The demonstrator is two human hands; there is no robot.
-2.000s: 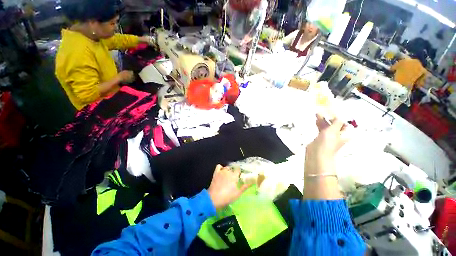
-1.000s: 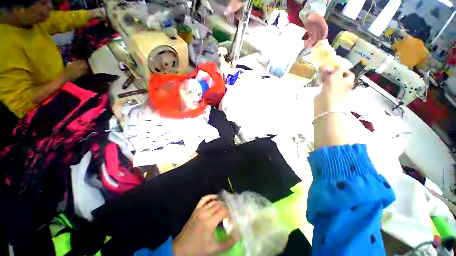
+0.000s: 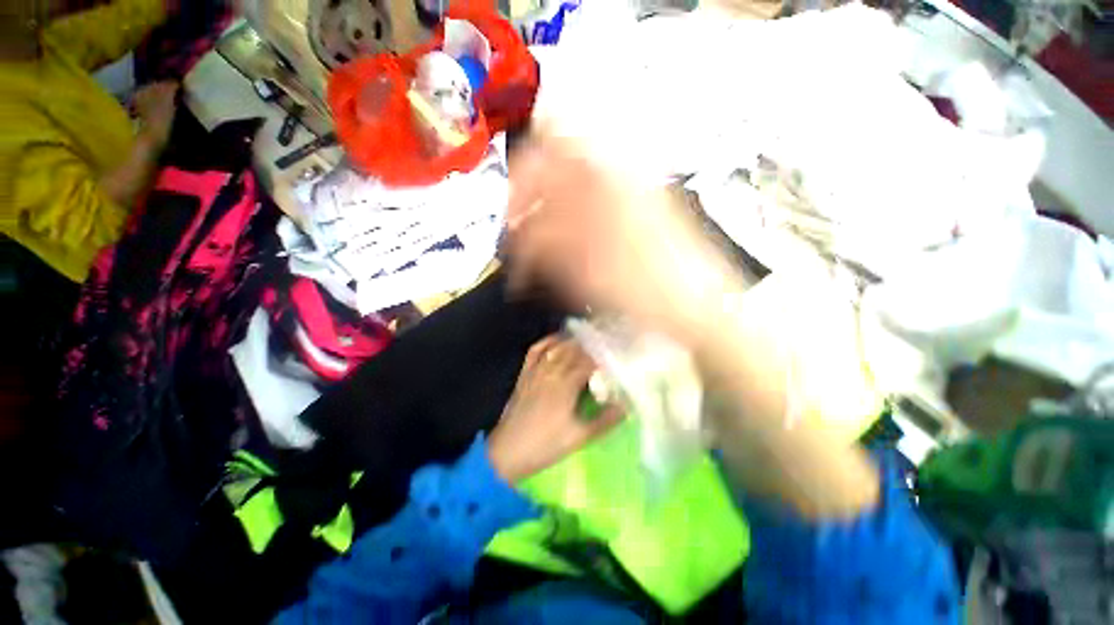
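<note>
My left hand (image 3: 550,409) holds a crinkled clear plastic food bag (image 3: 654,391) above the neon cut panel (image 3: 672,525). Something pale shows inside the bag, but I cannot tell its shape. My right hand (image 3: 586,232) is strongly blurred above and behind the bag, over the edge of a black cut panel (image 3: 428,354). Its fingers are smeared, and I cannot tell whether it holds anything. The right forearm crosses on the right side of the bag.
A bright white fabric pile (image 3: 782,98) lies behind and right. A red plastic bag (image 3: 379,116) sits by the neighbour's beige machine. Black and pink pieces (image 3: 171,269) lie left, beside a person in a yellow top (image 3: 61,159). A green machine cover (image 3: 1038,476) is at lower right.
My right hand held pale bread out near another person's hand at the top; it has swung back left and down. The view has tilted down. My left hand still holds the bag.
</note>
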